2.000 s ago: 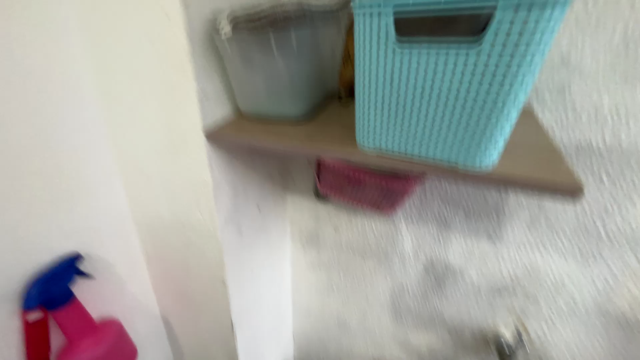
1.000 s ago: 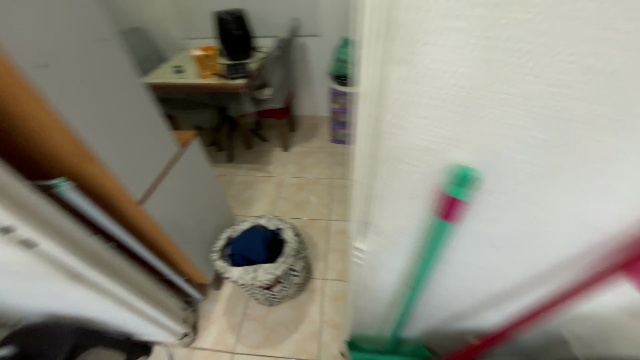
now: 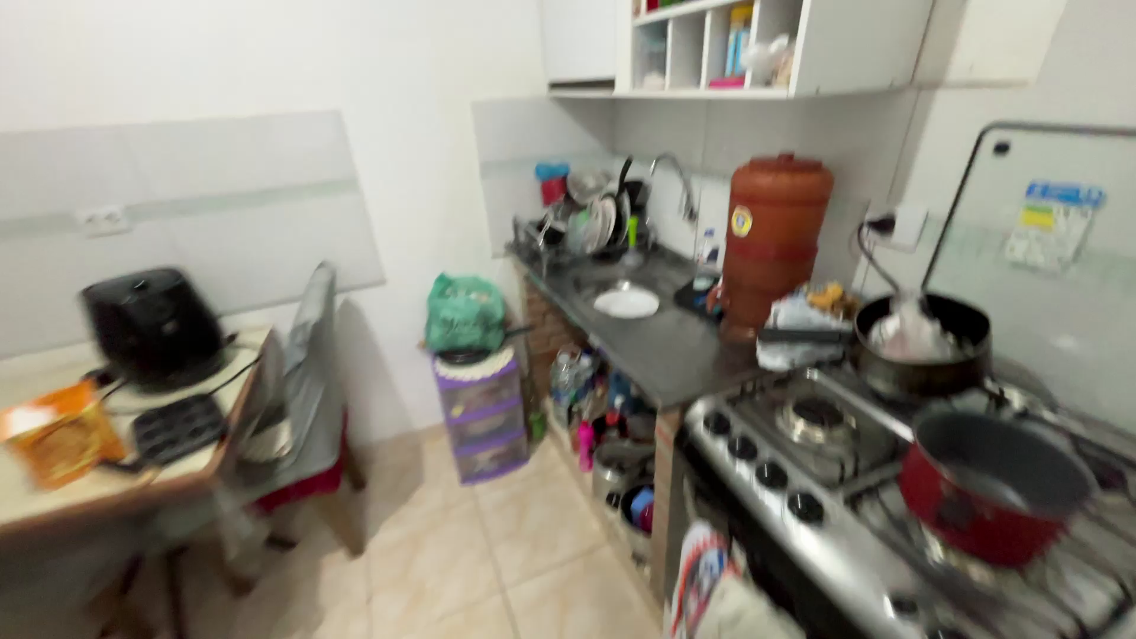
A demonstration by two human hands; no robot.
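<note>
Neither of my hands shows in the head view, so what they hold cannot be told. At the right is a gas stove [image 3: 799, 488] with a red saucepan [image 3: 994, 488] on its front burner. A dark frying pan [image 3: 923, 346] with something pale in it stands behind the saucepan. A brown clay water filter [image 3: 774, 240] rests on the dark stone counter [image 3: 666, 355]. Within the sink [image 3: 581, 284] lies a white plate [image 3: 627, 302]. Dishes fill the drying rack [image 3: 590, 222] in the corner. The picture is somewhat blurred.
On the left, a table [image 3: 53, 510] bears a black air fryer [image 3: 153, 328], an orange package [image 3: 60, 435] and a dark muffin tin [image 3: 180, 429]. A covered chair [image 3: 311, 399] stands beside it. Farther back is a purple drawer unit [image 3: 484, 417] with a green bag [image 3: 464, 312] on top.
The view has swung from a shelf with baskets, past a doorway with a laundry basket and green-handled tool, to the kitchen. The table and air fryer now appear larger and nearer.
</note>
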